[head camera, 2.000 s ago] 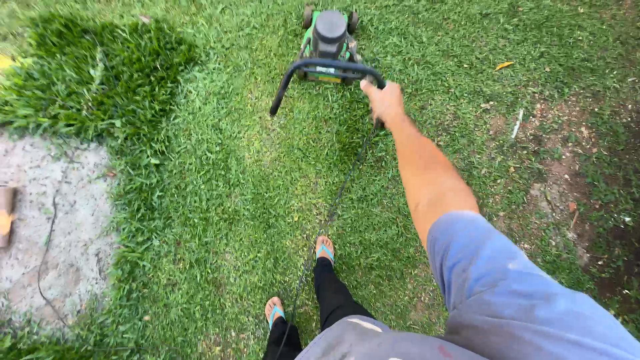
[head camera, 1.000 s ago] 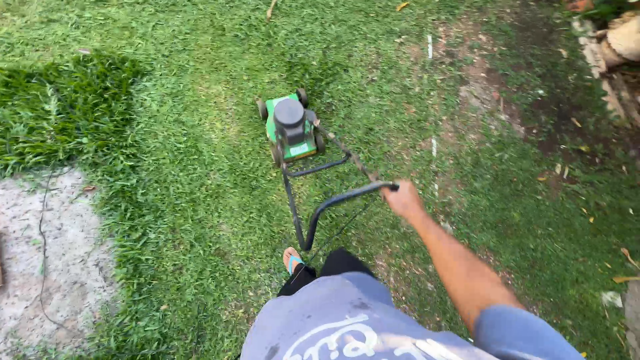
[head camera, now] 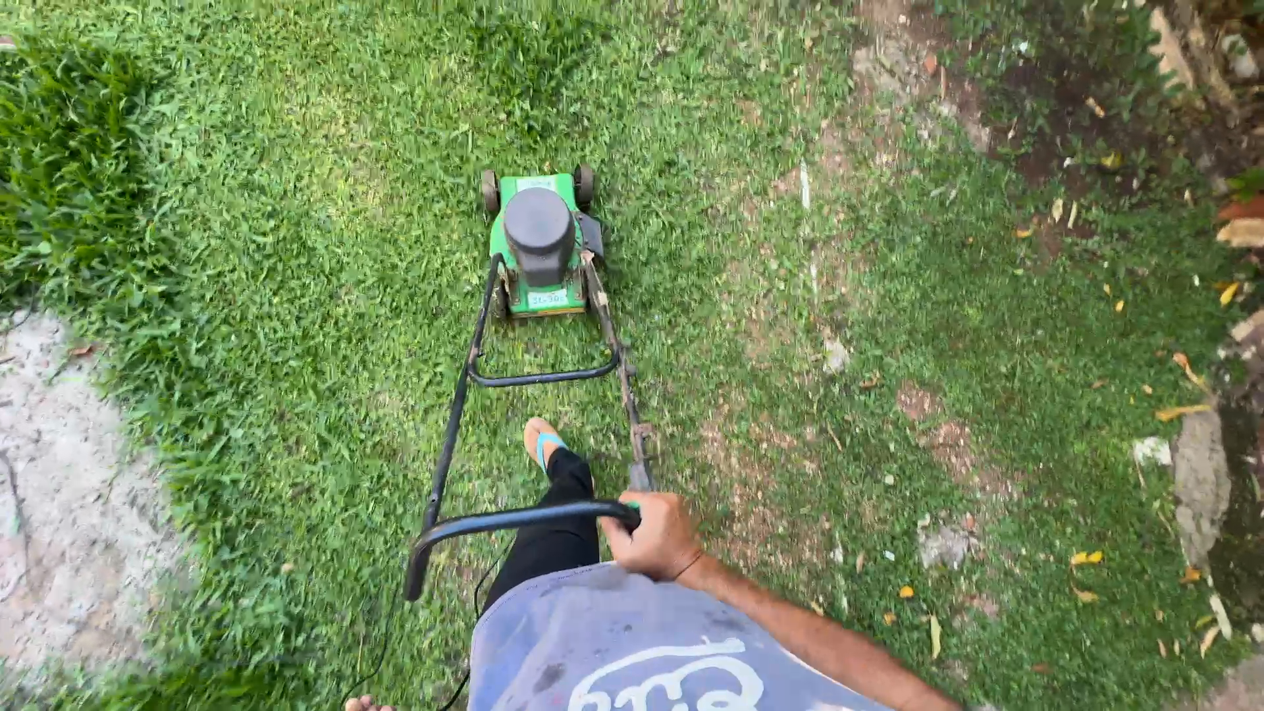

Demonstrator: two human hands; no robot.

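Note:
My right hand (head camera: 657, 533) is closed around the right end of the black handlebar (head camera: 528, 517) of a lawn mower. The green mower deck (head camera: 546, 299), with a dark grey motor cover (head camera: 539, 222) and black wheels, stands on the grass ahead of my feet. A lower crossbar (head camera: 543, 378) joins the two handle tubes. My left hand is out of view. A foot in a blue flip-flop (head camera: 542, 443) is between the handle tubes. Part of a thin black cable (head camera: 385, 632) shows in the grass at the lower left.
Taller grass (head camera: 74, 168) grows at the upper left, above a pale concrete slab (head camera: 74, 494) with a dark cord on it. At right are bare soil patches, scattered yellow leaves (head camera: 1086, 558), and stones (head camera: 1200, 484) along the edge.
The mower was farther ahead at first; its handlebar is now close to my body. My right hand has stayed on the bar, and my arm has drawn in. The view has shifted.

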